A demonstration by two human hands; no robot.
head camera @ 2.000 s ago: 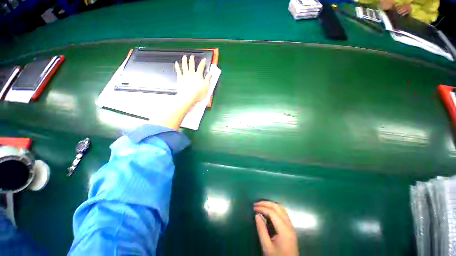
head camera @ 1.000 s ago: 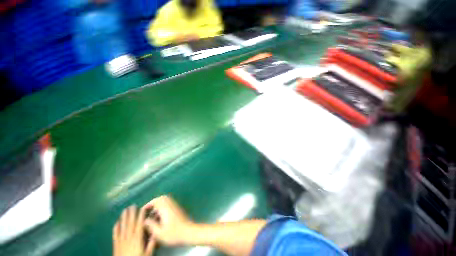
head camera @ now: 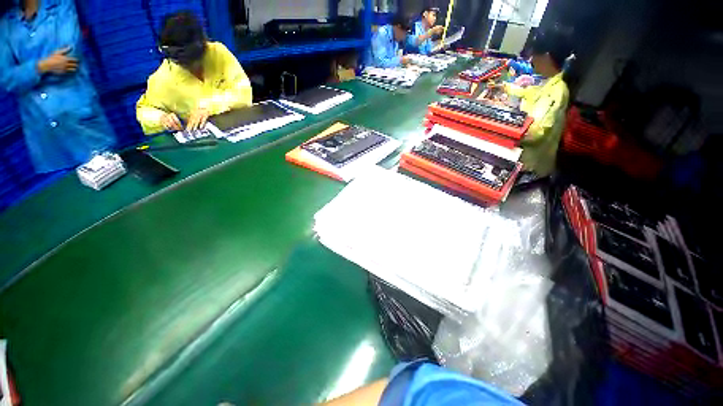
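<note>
No hand of mine shows now; only a bare right forearm and blue sleeve enter at the bottom edge. Nearest in front is a whitish stack of covers in packing (head camera: 412,230) at the bench's right edge. Clear plastic bags (head camera: 503,333) and a black bin liner (head camera: 404,317) hang beside and below it. Beyond the stack, an open laptop base unit (head camera: 349,147) lies on a white sheet and a red-orange foam tray (head camera: 305,159). To its right, another open laptop base unit (head camera: 464,158) lies on stacked red trays.
The green bench (head camera: 182,262) curves away. Across it sits a person in yellow (head camera: 198,83) with dark panels; a person in blue (head camera: 55,87) stands at left. A small white stack (head camera: 101,170) lies at the far edge. Stacked units in red trays (head camera: 634,270) stand at right.
The view has turned right and lifted toward the packing stack and other workers. My hands, together over the bench a second ago, have left the picture. The unit with my left hand on it is gone from view.
</note>
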